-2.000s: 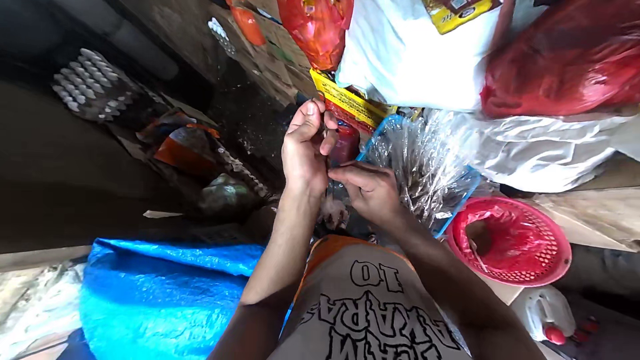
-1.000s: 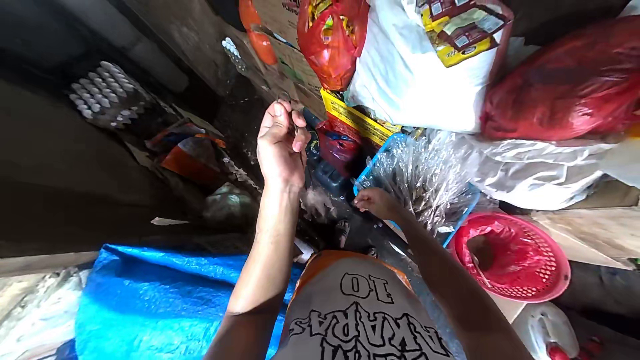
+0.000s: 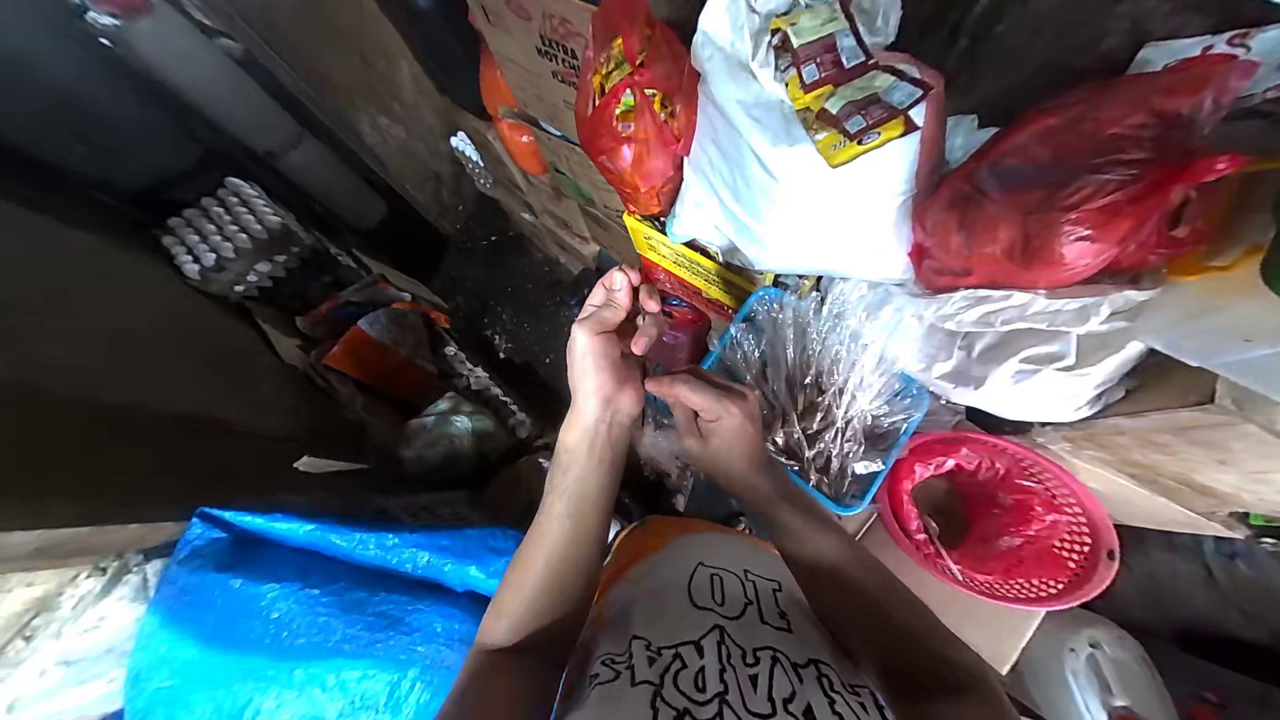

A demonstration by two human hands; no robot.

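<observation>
My left hand is raised palm up at the middle of the view, with thumb and forefinger pinched together; whether something thin is between them is too small to tell. Just below and right of it, my right hand has its fingers curled and its fingertips near the left palm. Beside the right hand stands a blue plastic basket holding many clear plastic packets with brown contents. Behind my hands are a dark red plastic bag and a yellow and red packet.
A pink perforated basket lined with a red bag stands at right. Red bags and a white sack fill the back. Blue plastic sheeting lies at lower left; egg trays are at far left. A white plastic jug is at lower right.
My right hand, which was lower and farther from the left hand one second ago, is back close beside it. The left hand stays raised with its fingertips pinched.
</observation>
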